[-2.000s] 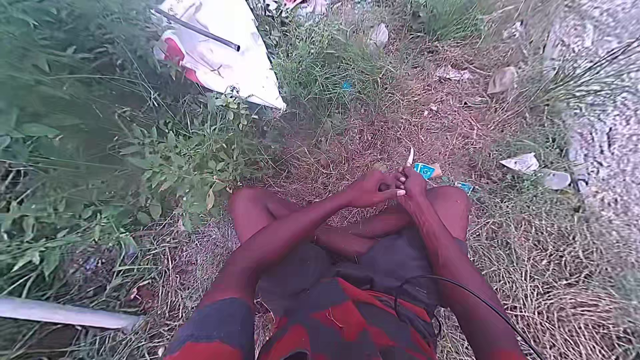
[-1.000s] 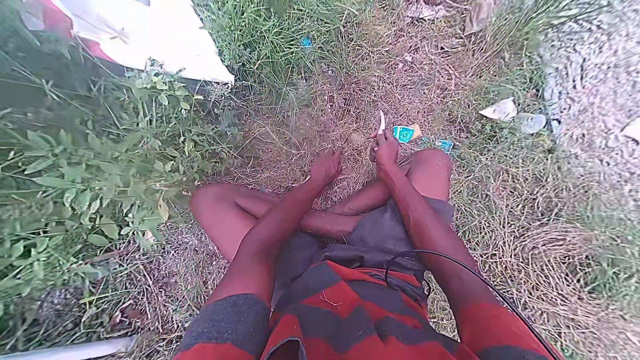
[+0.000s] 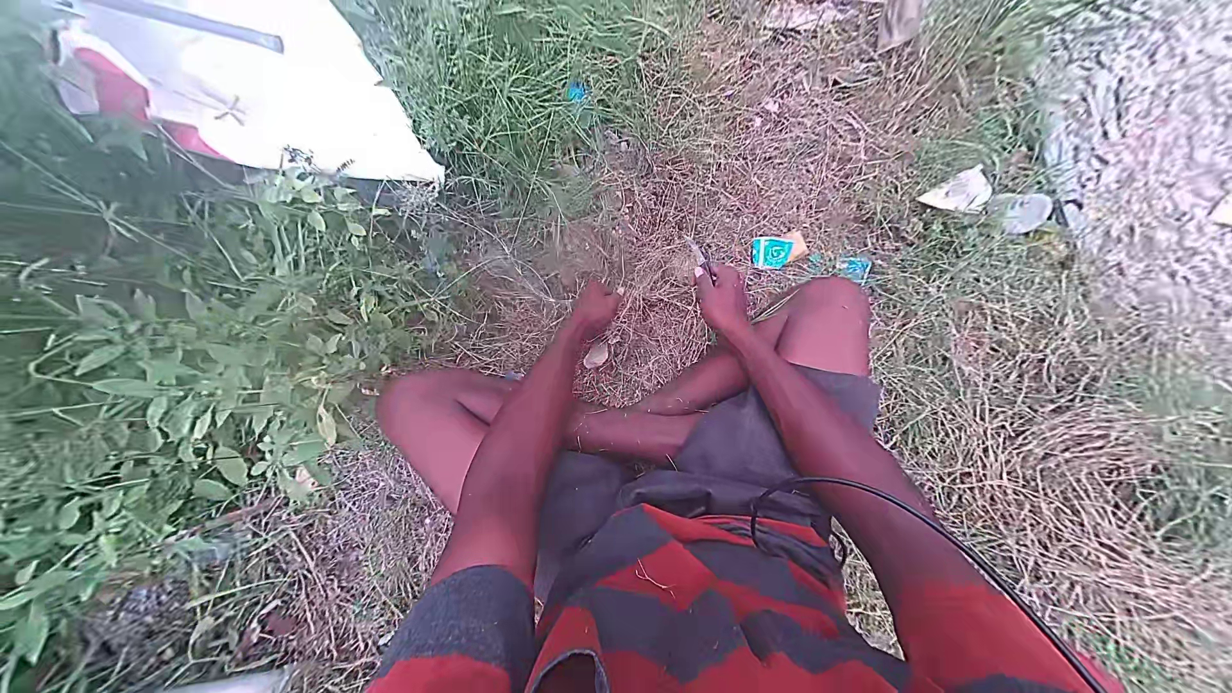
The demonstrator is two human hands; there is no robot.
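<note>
My right hand is closed around a small, thin object with a pale, blade-like tip, perhaps a small knife; its handle is hidden in the fist. My left hand is apart from it, curled above the dry grass, and whether it holds something small I cannot tell. A pale flat scrap lies on the ground just below the left hand. A torn blue-green wrapper rests on the grass a little right of my right hand.
Leafy plants grow at the left. A white and red sheet with a grey bar over it lies upper left. Paper litter and a second blue-green wrapper are at the right. A black cable runs over my right arm.
Two seconds ago my hands were together; they are now apart, with the left hand off to the left. The pale-tipped object has stayed in my right hand.
</note>
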